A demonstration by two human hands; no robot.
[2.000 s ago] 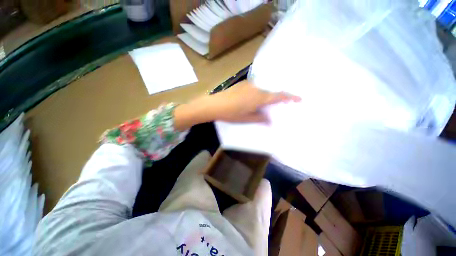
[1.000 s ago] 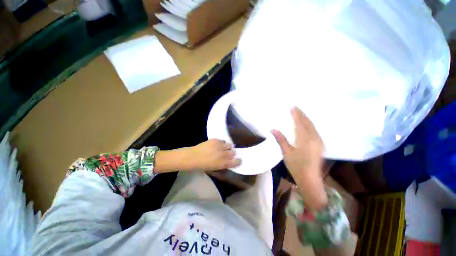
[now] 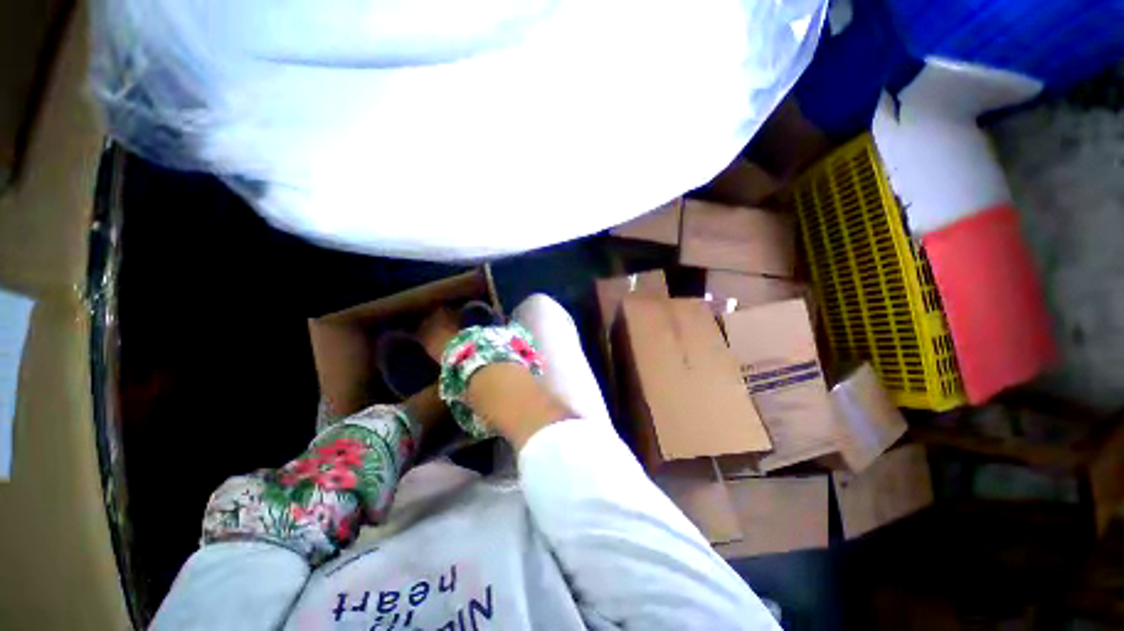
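Note:
An open brown carton is at my lap, between the bench edge and my knee. My left hand reaches into it from the near left, its fingers hidden by shadow and the sleeves. My right hand is inside it near the far wall, partly behind its floral cuff. Dark grey-blue rounded things show faintly inside the carton by my hands; what they are is unclear. Whether either hand grips anything is hidden. No foam ring can be made out in the carton.
A big white poly bag bulges just beyond the carton. Loose brown boxes are heaped on the right, beside a yellow crate and a white-and-red thing. The cardboard-covered bench is at the left edge.
The view has swung right and down. My hands have left the white foam ring at the bag and are now down inside a carton; the ring is out of sight.

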